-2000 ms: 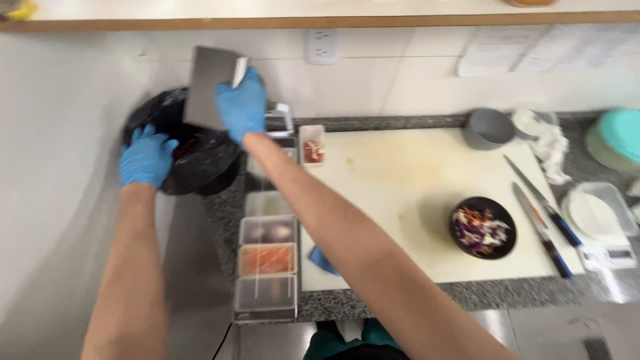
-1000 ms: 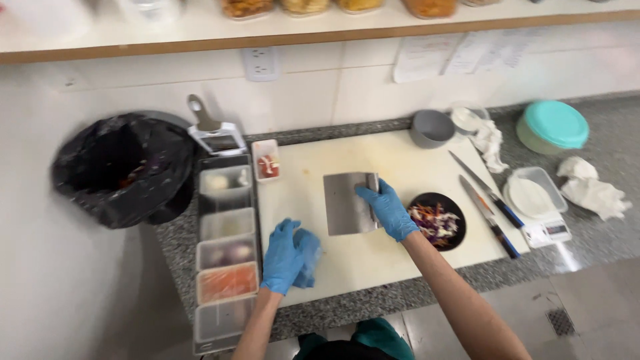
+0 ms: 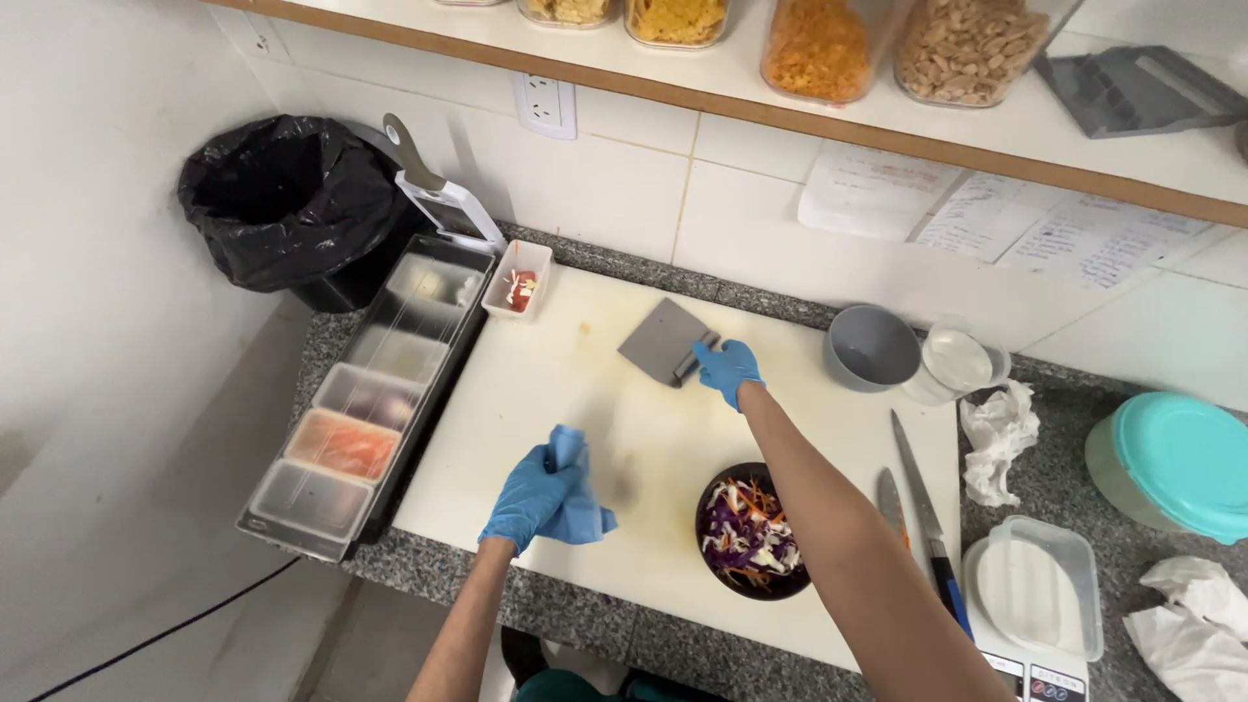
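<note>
My left hand (image 3: 531, 492), in a blue glove, grips a bunched blue cloth (image 3: 577, 497) over the near left part of a large white cutting board (image 3: 643, 468). My right hand (image 3: 726, 369), gloved too, has its fingers on the rolled handle of a metal bench scraper (image 3: 668, 341), whose blade lies at the board's far middle. Whether the fingers close around the handle is hard to tell. A dark bowl of shredded cabbage and carrot (image 3: 749, 534) stands near my right forearm. Two knives (image 3: 916, 478) lie at the board's right side, partly behind that forearm.
Left of the board are a lidded ingredient tray (image 3: 356, 414), a small plastic tub (image 3: 519, 283), a grater (image 3: 444, 190) and a black-bagged bin (image 3: 292, 205). A grey bowl (image 3: 871, 348), crumpled paper (image 3: 999, 439), a scale (image 3: 1038, 673) and a turquoise-lidded container (image 3: 1180, 463) stand right. A shelf (image 3: 741, 88) overhangs.
Two seconds ago my right hand held the scraper up by the bin and my left was at the bin's opening. Both are now over the board, and the left has picked up the blue cloth.
</note>
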